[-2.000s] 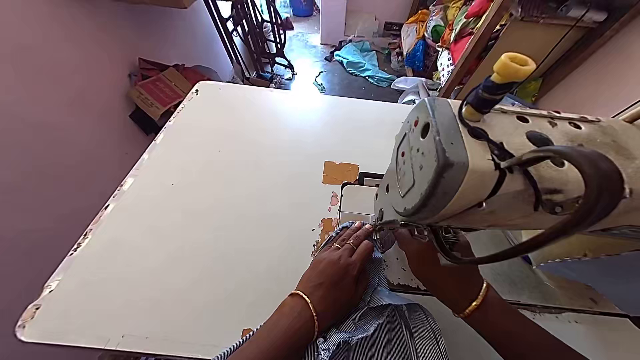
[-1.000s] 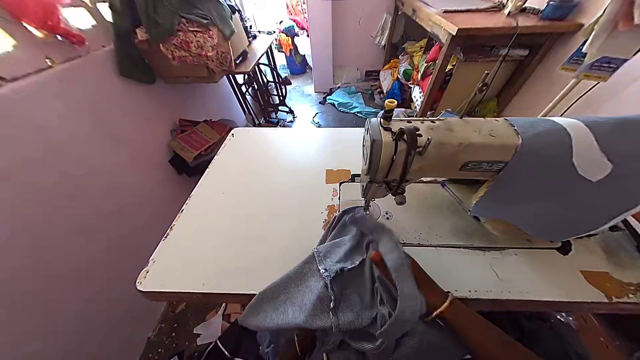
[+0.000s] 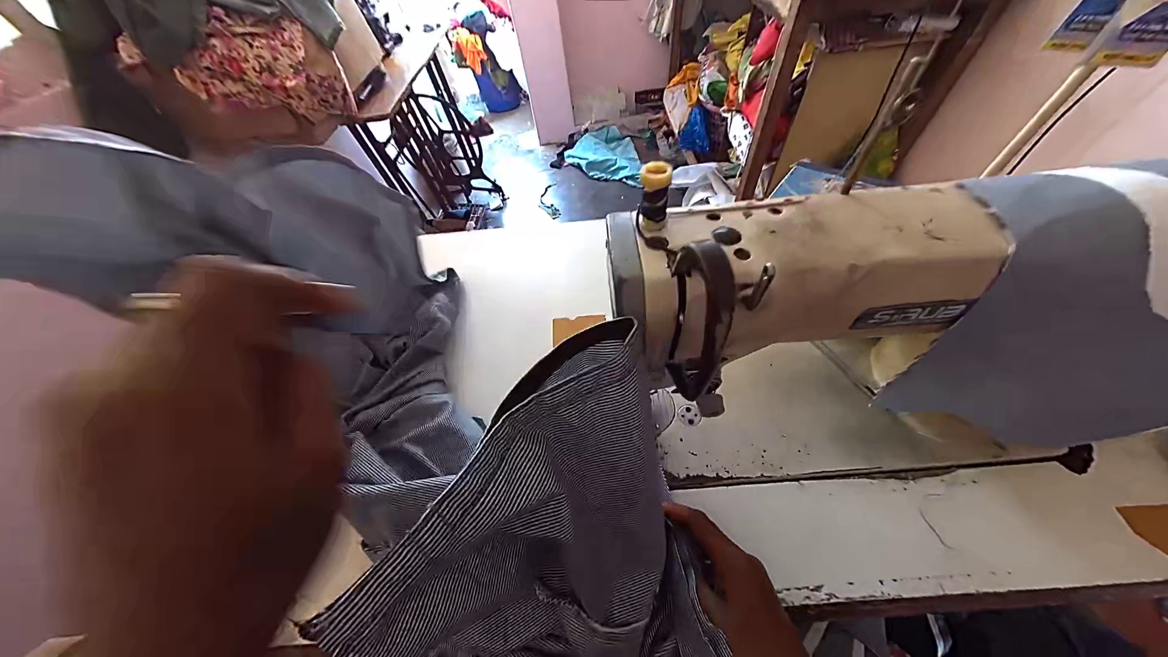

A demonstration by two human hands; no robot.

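A grey, finely striped garment [image 3: 566, 474] spreads over the front left of the white sewing table, its hemmed edge raised beside the head of a Siruba sewing machine [image 3: 821, 265]. My right hand [image 3: 730, 575] grips the garment's right side, below the machine's needle area. Raised at the left and blurred, my left hand [image 3: 219, 429] is in front of the plain grey part of the cloth [image 3: 338, 219]; fingers look curled, but whether they pinch cloth cannot be told. The needle is hidden behind the black cable and fittings.
A grey cloth [image 3: 1049, 319] drapes over the machine's right part. Behind the table are a shelf with colourful cloth [image 3: 721, 91], a turquoise cloth [image 3: 607, 155] on the floor and a treadle stand [image 3: 433, 137]. A wall runs along the left.
The garment has been lifted and spread out to the left, its striped side now showing. My left hand has risen at the left. The grey cloth lay in front of the needle one second ago.
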